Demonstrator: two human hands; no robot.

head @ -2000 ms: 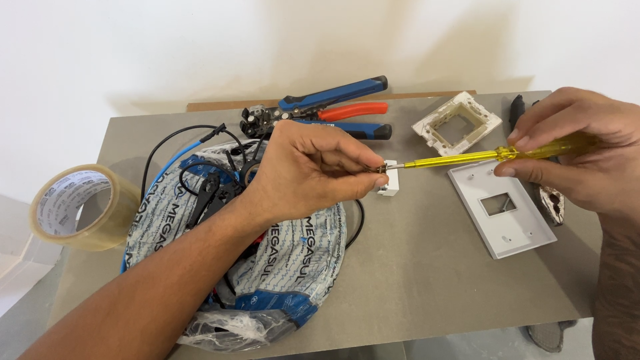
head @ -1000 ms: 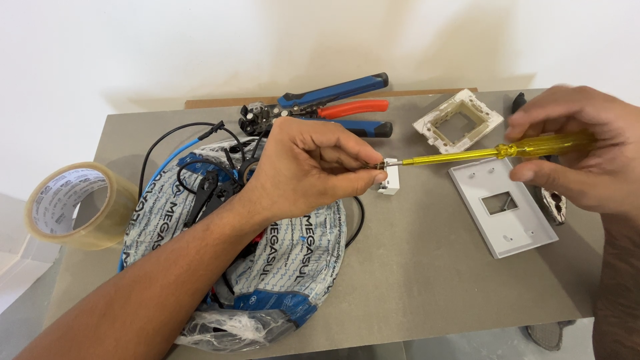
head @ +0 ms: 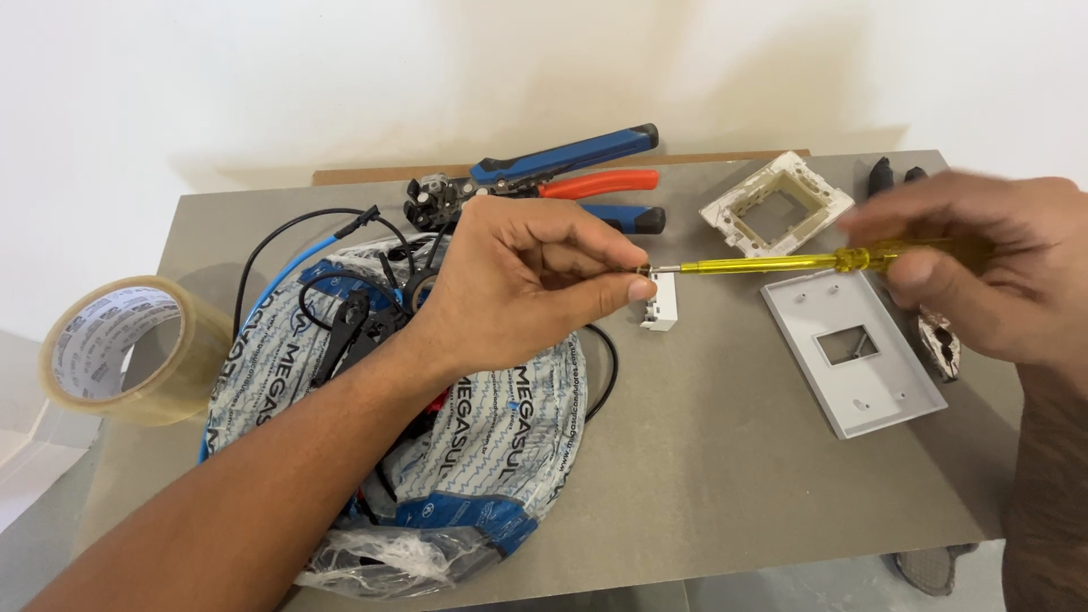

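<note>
My left hand pinches a small metal part, mostly hidden between thumb and fingertips. The tip of a yellow translucent screwdriver meets that part from the right. The screwdriver's handle lies in my right hand, which is slightly blurred, with the thumb below and the fingers above. Just under my left fingertips, a small white plastic module shows on the grey board. Below the screwdriver lies a white faceplate with a rectangular opening; above it is a worn square mounting frame.
A plastic-wrapped cable coil covers the left middle, with black tools and cables on it. Blue-and-red-handled wire strippers lie behind my left hand. A clear tape roll stands at left. Pliers are partly hidden under my right hand.
My right hand's fingers have shifted on the screwdriver handle, from closed around it to looser and back over it. My left hand stays in place.
</note>
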